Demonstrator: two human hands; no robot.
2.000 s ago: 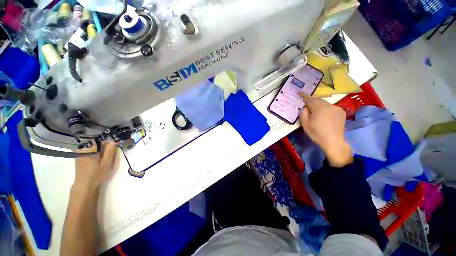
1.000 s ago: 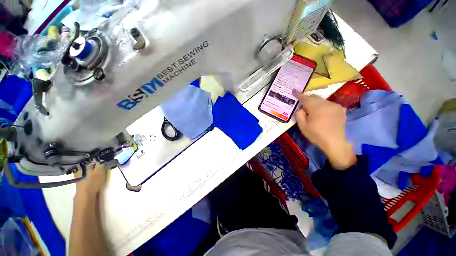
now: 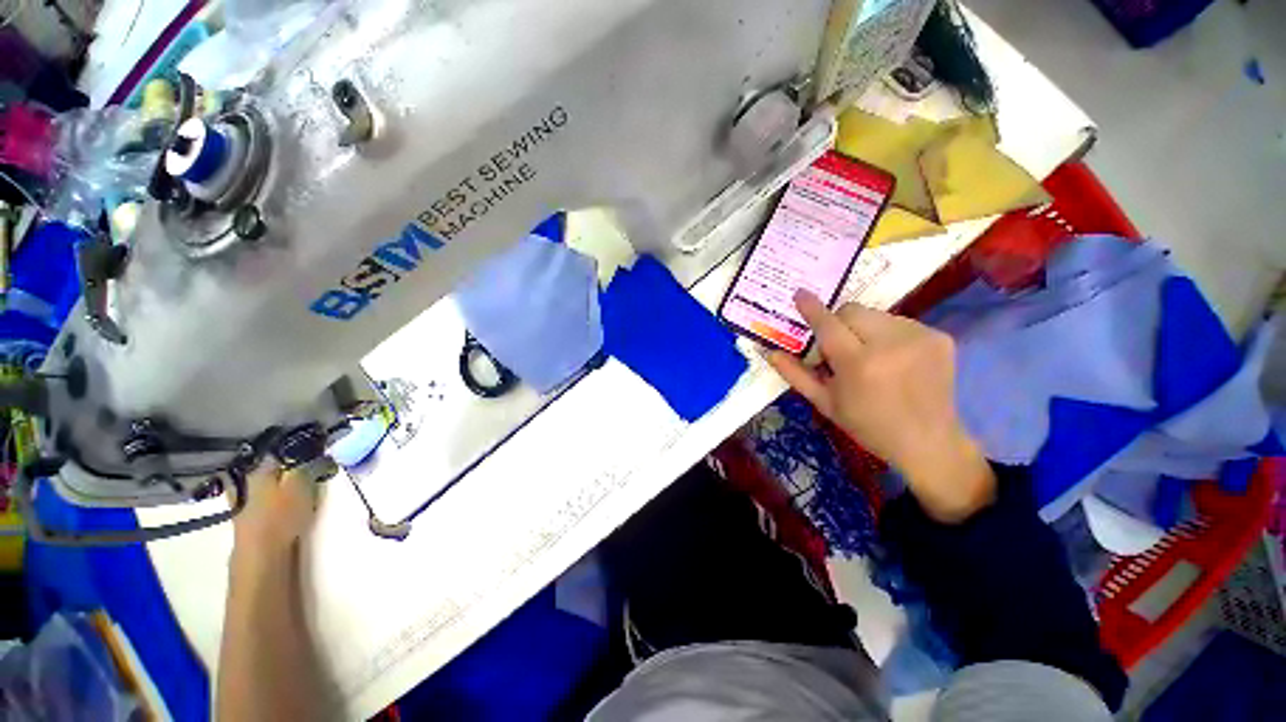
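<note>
A smartphone [image 3: 814, 247] with a lit pink-white screen lies on the table right of the sewing machine. My right hand [image 3: 882, 374] is over its lower end, the index fingertip on the screen and the thumb apart near the phone's lower edge; it grips nothing. My left hand [image 3: 278, 497] is at the needle end of the machine head [image 3: 466, 155]; its fingertips are hidden under the head, so I cannot tell whether it holds anything. Pale blue pieces [image 3: 533, 310] and a bright blue piece [image 3: 674, 339] lie beside the machine bed.
A black ring handle [image 3: 484, 370] lies by the pale pieces. Yellow-tan pieces [image 3: 973, 172] lie behind the phone. A red basket [image 3: 1199, 571] with blue cloth stands at the right, below table height. Long blue strips [image 3: 106, 592] are at the far left.
The phone's screen content has changed. My right hand has moved down towards the phone's lower end. My left hand stays by the needle area. The view has shifted.
</note>
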